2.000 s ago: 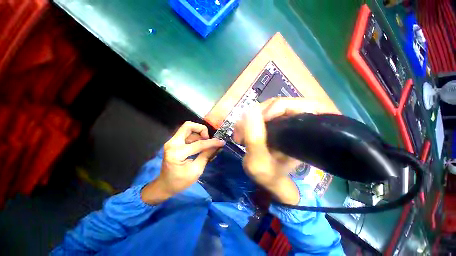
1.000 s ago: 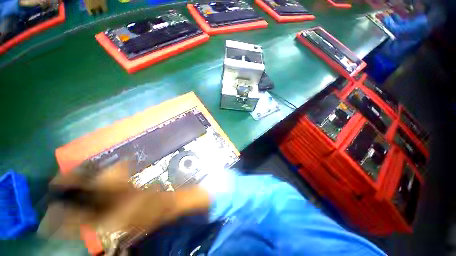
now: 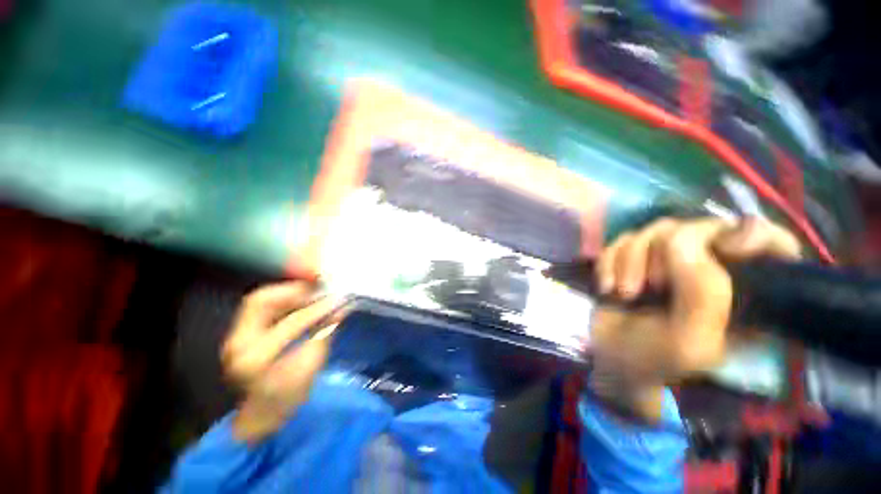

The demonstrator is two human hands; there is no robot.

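Note:
The picture is strongly blurred. An open laptop base (image 3: 454, 260) lies on an orange foam pad (image 3: 415, 121) in the middle, its dark battery (image 3: 473, 198) on the far side and its near half washed out white. The dark display lid (image 3: 425, 352) hangs over the bench edge. My left hand (image 3: 280, 347) is at the base's near left corner, thumb and fingers close together; whether they hold something small cannot be told. My right hand (image 3: 671, 289) is closed round the black electric screwdriver (image 3: 811, 304), right of the base, its tip pointing left over the battery's right end.
A blue parts bin (image 3: 205, 68) stands on the green bench (image 3: 77, 125) at the upper left. More laptops on red pads (image 3: 667, 121) run along the upper right. Dark red stacks (image 3: 68, 386) are at the lower left, beyond the bench edge.
The view has swung back from the right side of the bench. Compared with two seconds ago, my right hand and the screwdriver are farther right, away from my left hand and the left corner.

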